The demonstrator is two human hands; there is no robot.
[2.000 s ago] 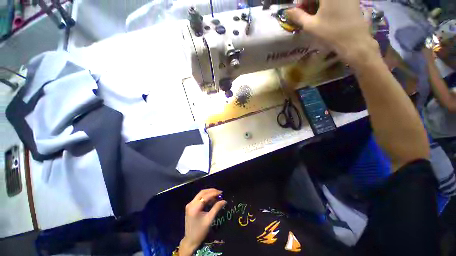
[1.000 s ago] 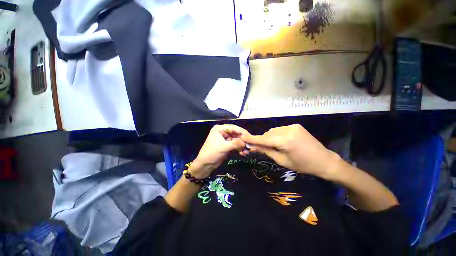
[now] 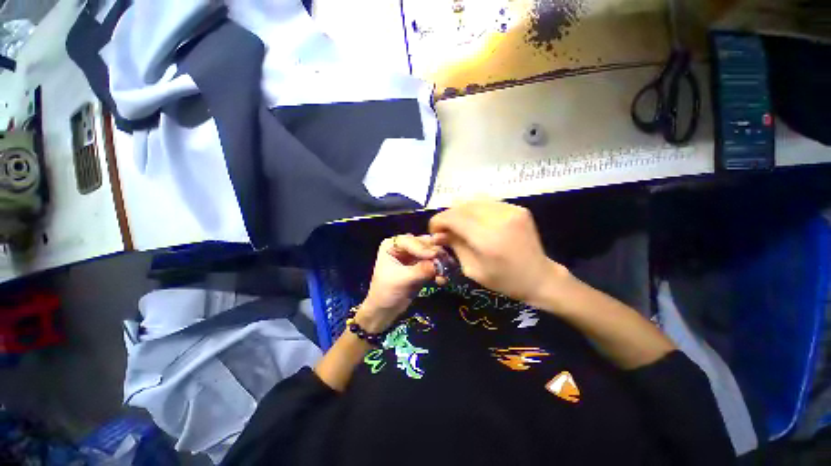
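Observation:
My left hand (image 3: 401, 275) holds a tiny round metal piece (image 3: 443, 264), perhaps a bobbin or bobbin case, between thumb and fingers over my lap. My right hand (image 3: 497, 250) is beside it, its fingertips bent together at the piece; whether they grip it or a thread is too small to tell. Another small round metal piece (image 3: 535, 135) lies on the table in front of the machine bed (image 3: 492, 45). Joined dark and light cloth panels (image 3: 314, 155) lie on the table at the left, reaching its front edge.
Black-handled scissors (image 3: 668, 98) and a smartphone (image 3: 743, 105) lie at the right of the table. A phone-like object (image 3: 86, 148) lies at the left. Grey-blue cloth (image 3: 214, 359) hangs low at the left. A blue crate (image 3: 793, 319) stands at the right.
My right hand has come down from the machine head to meet my left over my lap. Since a second ago its fingers have curled closer. The view has tilted down and shifted.

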